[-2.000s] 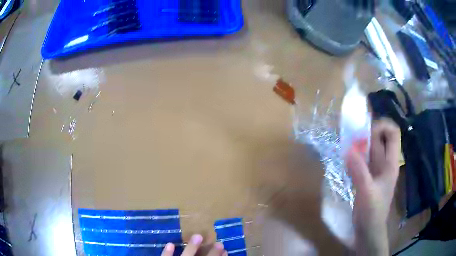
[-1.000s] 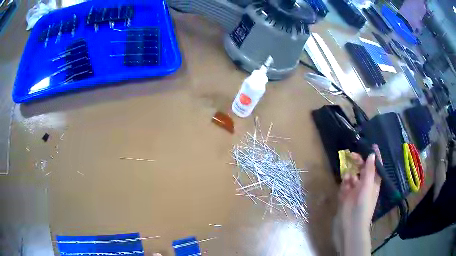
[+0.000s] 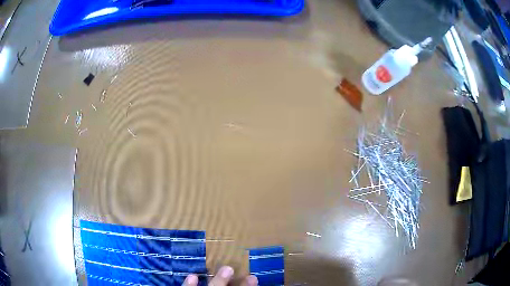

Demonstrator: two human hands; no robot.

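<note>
The joined cell block, dark blue with silvery lines, lies at the bottom left. A separate solar cell strip lies to its right with a gap between them. Fingertips of my left hand show at the bottom edge, between the block and the strip, some touching or very near their edges; the rest of the hand is cut off. A small blurred skin-toned patch at the bottom edge looks like part of my right hand; its fingers and anything in them are hidden. A thin ribbon lies right of the strip.
A ribbon pile lies right. The flux bottle lies beyond it, beside an orange-brown piece. A blue tray and grey machine are at the top. A black object is right; marked sheets are left.
My right hand held the flux bottle, then reached to the black object, and has now come back to the bottom edge. The bottle is out of the hand. The camera view has shifted; the left fingertips show again.
</note>
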